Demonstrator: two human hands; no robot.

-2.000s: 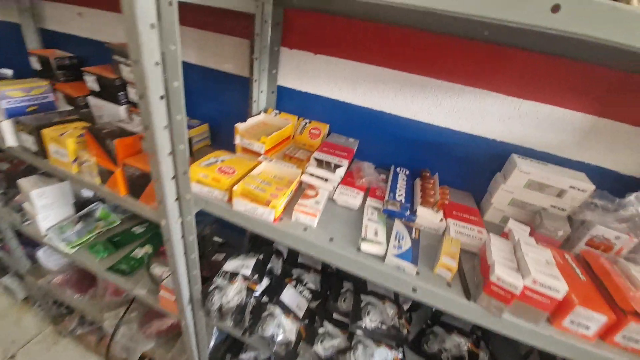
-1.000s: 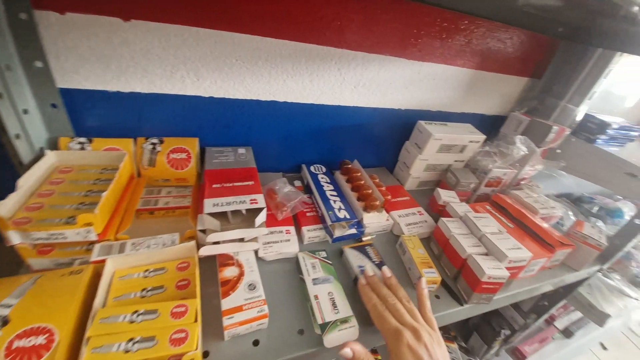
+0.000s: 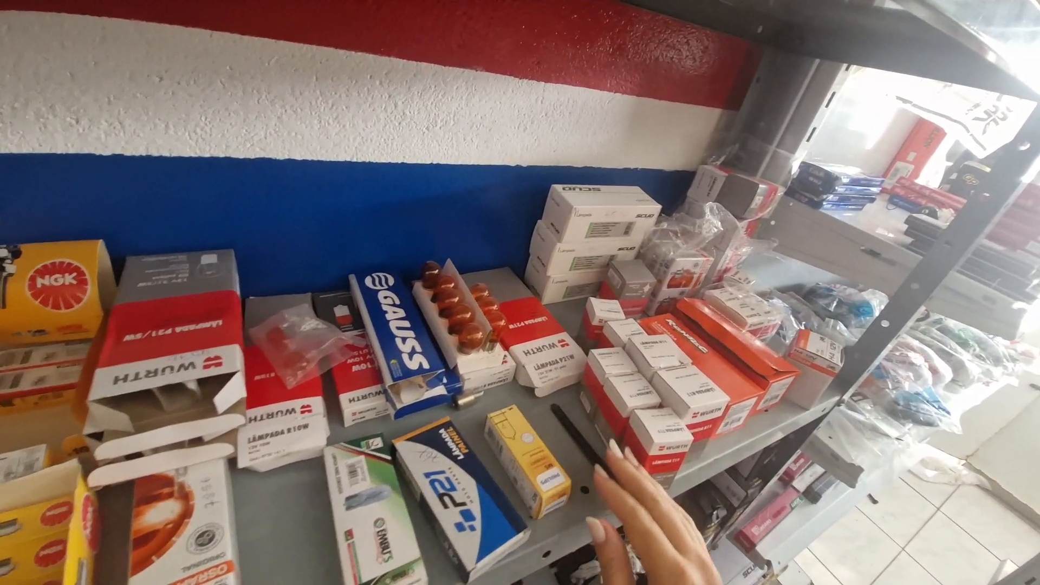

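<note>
My one visible hand (image 3: 650,520), which looks like the left, hovers with fingers extended at the front edge of a grey metal shelf, holding nothing; its fingertips are near a thin black stick-like item (image 3: 578,439). Left of it lie a yellow bulb box (image 3: 528,463), a blue and white bulb box (image 3: 459,500) and a green and white box (image 3: 374,516). Small red and white Würth boxes (image 3: 660,439) stand just beyond the fingers. Behind are a blue Gauss box (image 3: 400,333) and a tray of amber bulbs (image 3: 459,317). My other hand is out of view.
Yellow NGK boxes (image 3: 53,292) and an opened Würth box (image 3: 172,325) stand at left. White Scud boxes (image 3: 600,223) are stacked at the back beside plastic bags. Orange boxes (image 3: 715,366) are at right. A slanted metal upright (image 3: 951,252) and tiled floor (image 3: 918,520) lie farther right.
The view has moved in closer and then right along the shelf. My hand, absent two seconds ago, was over the blue and white box and is now right of the yellow box.
</note>
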